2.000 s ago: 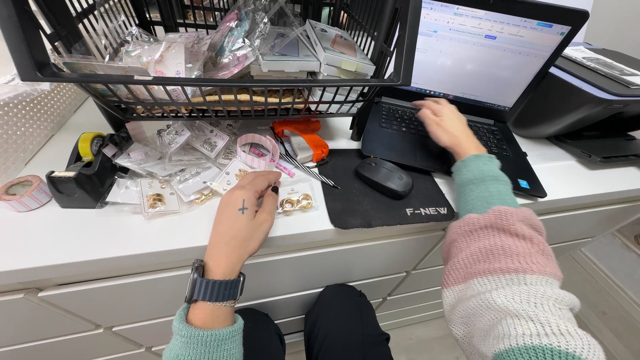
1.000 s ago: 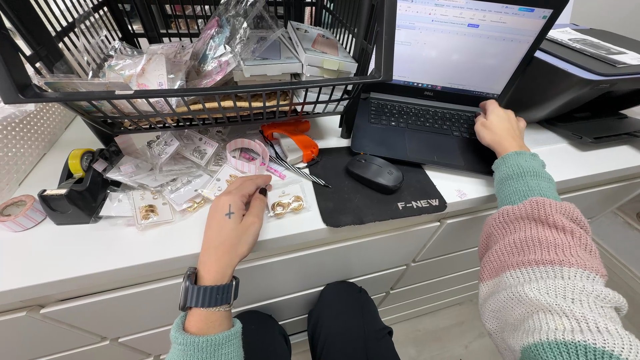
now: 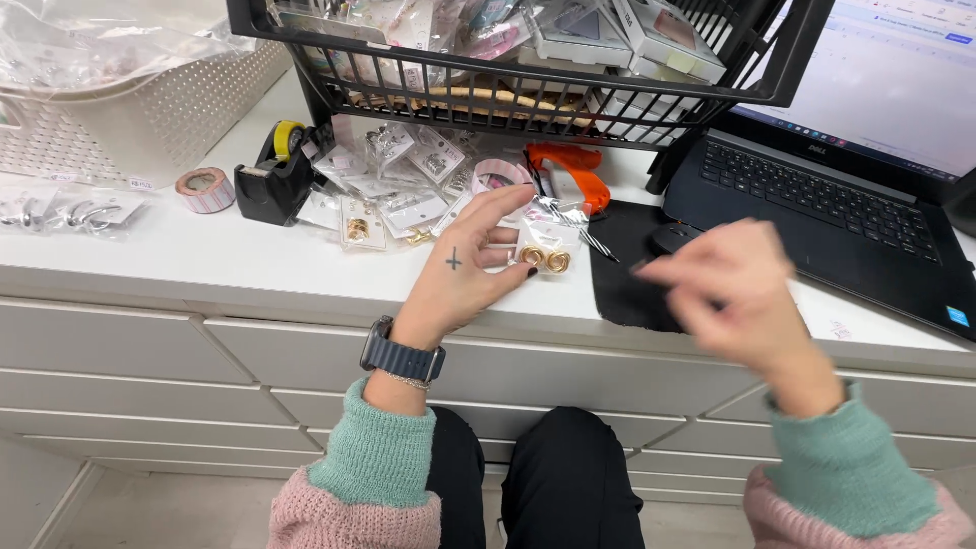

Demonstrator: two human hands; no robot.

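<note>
My left hand (image 3: 469,263) is at the left edge of a bagged card with gold knot earrings (image 3: 545,259), its thumb and fingers apart around that edge; whether they pinch it is unclear. My right hand (image 3: 736,293), blurred by motion, hovers over the mouse pad (image 3: 629,293), partly covering the black mouse (image 3: 671,238). A black and white striped pen (image 3: 598,242) lies beside the earring bag. Behind my left fingers stand a pink striped label roll (image 3: 499,174) and an orange-handled tool (image 3: 583,171). Several bagged jewelry cards (image 3: 412,202) are piled to the left.
A black plastic crate (image 3: 518,80) with packaged goods stands above the pile. An open laptop (image 3: 823,191) is at the right. At the left are a black tape dispenser (image 3: 271,187), another label roll (image 3: 204,191), bagged hoop earrings (image 3: 91,213) and a white woven basket (image 3: 152,114).
My right hand has left the laptop and come to the mouse pad. My left hand, which lay over the earring bag's left part, now has its fingers spread more. The view has shifted left.
</note>
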